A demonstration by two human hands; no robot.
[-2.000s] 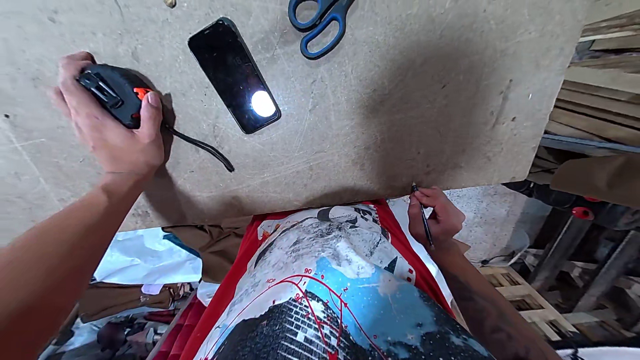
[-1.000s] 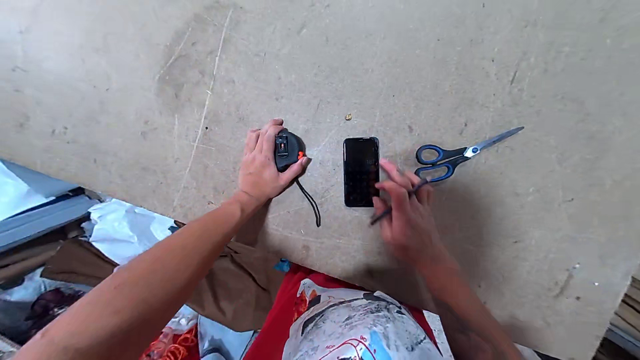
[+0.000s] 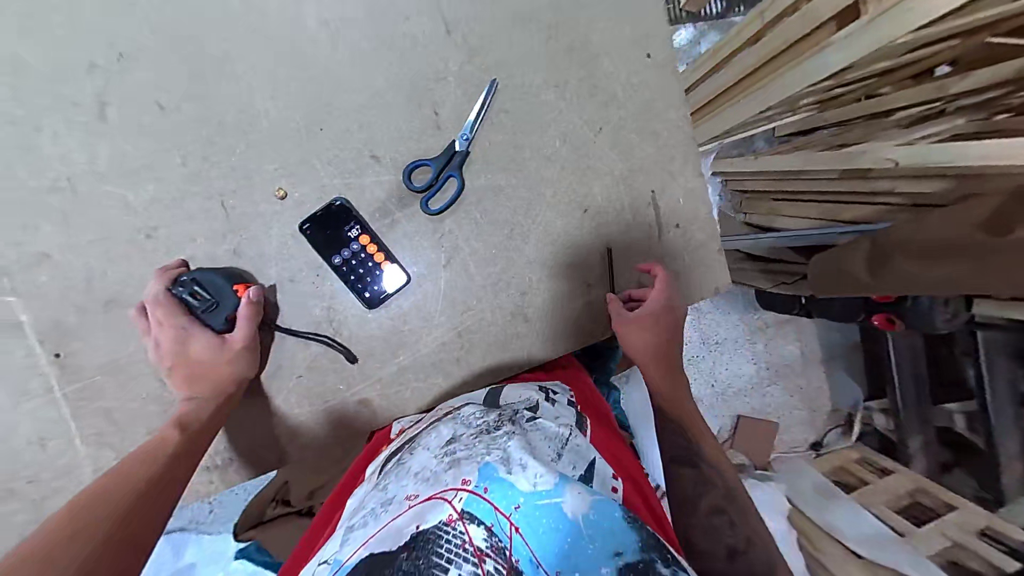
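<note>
My left hand (image 3: 200, 344) is wrapped around a black tape measure (image 3: 210, 298) with an orange button and a dark wrist cord, at the left of the board-topped table (image 3: 512, 272). Right of it lies a black smartphone (image 3: 354, 252), its screen lit with a calculator. Scissors with black and blue handles (image 3: 450, 164) rest beyond the phone, blades closed and pointing away. Near the table's right corner my right hand (image 3: 646, 316) has a thin dark pen or pencil (image 3: 610, 270) at its fingertips; whether it is gripped or lying on the table is unclear.
A small brownish lump (image 3: 280, 193) lies beside the phone. Stacked wood strips (image 3: 848, 160) stand past the table's right edge, with brown cloth (image 3: 928, 244) hanging among them. A wooden pallet (image 3: 896, 496) is on the floor at lower right. My patterned shirt is against the near edge.
The phone screen, dark before, now shows a calculator. My right hand has moved from beside the phone to the table's right corner. The view has shifted strongly. My left hand still holds the tape measure.
</note>
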